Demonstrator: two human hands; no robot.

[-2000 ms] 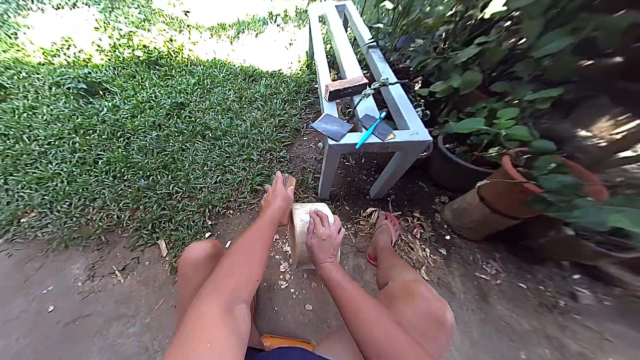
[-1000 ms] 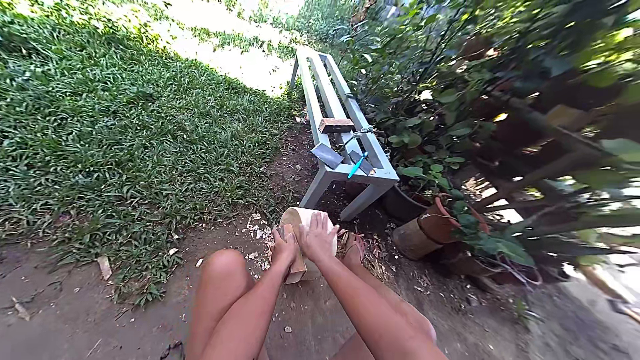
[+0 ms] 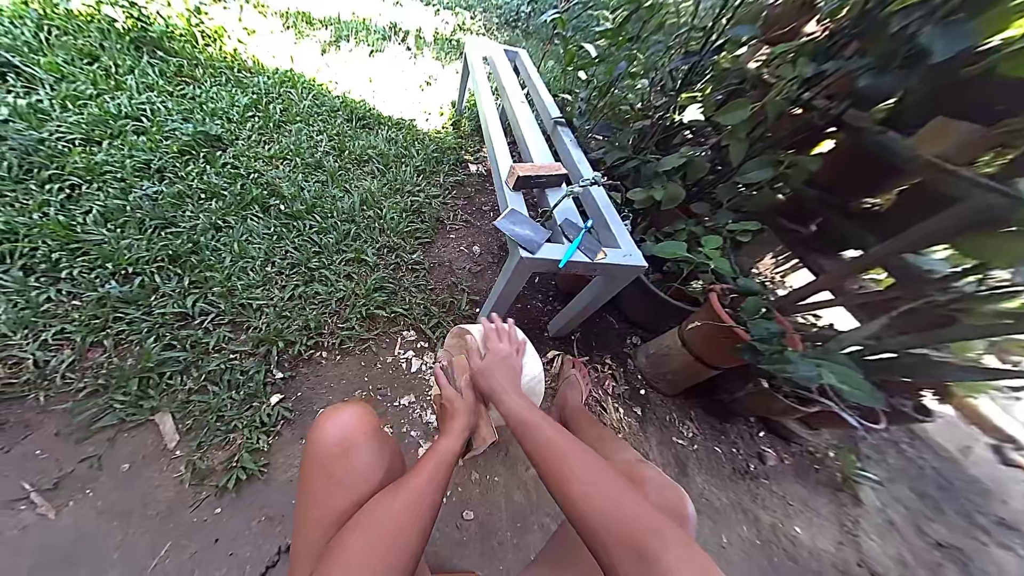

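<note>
A pale, rounded wooden piece (image 3: 531,370), seemingly hollowed, rests on the dirt between my feet. My left hand (image 3: 456,400) grips a brown wooden block (image 3: 482,434) lying against the left side of the piece. Spread over the top of the pale wood, my right hand (image 3: 498,360) presses down with its fingers extended. Its palm side and whatever it touches beneath are hidden. Ahead, on the near end of a grey slatted bench (image 3: 544,260), lie a dark sheet (image 3: 522,230) like sandpaper, another dark piece (image 3: 582,238) and a turquoise-handled tool (image 3: 576,244).
A wooden block (image 3: 537,176) sits farther back on the bench. Wood chips (image 3: 412,360) litter the dirt beside the work. Potted plants with a terracotta pot (image 3: 712,328) stand to the right of the bench, and grass (image 3: 240,224) spreads on the left.
Two seconds ago my hands were apart on opposite sides of the pale piece; now they are close together on it, and its round side has turned into sight. The view has shifted.
</note>
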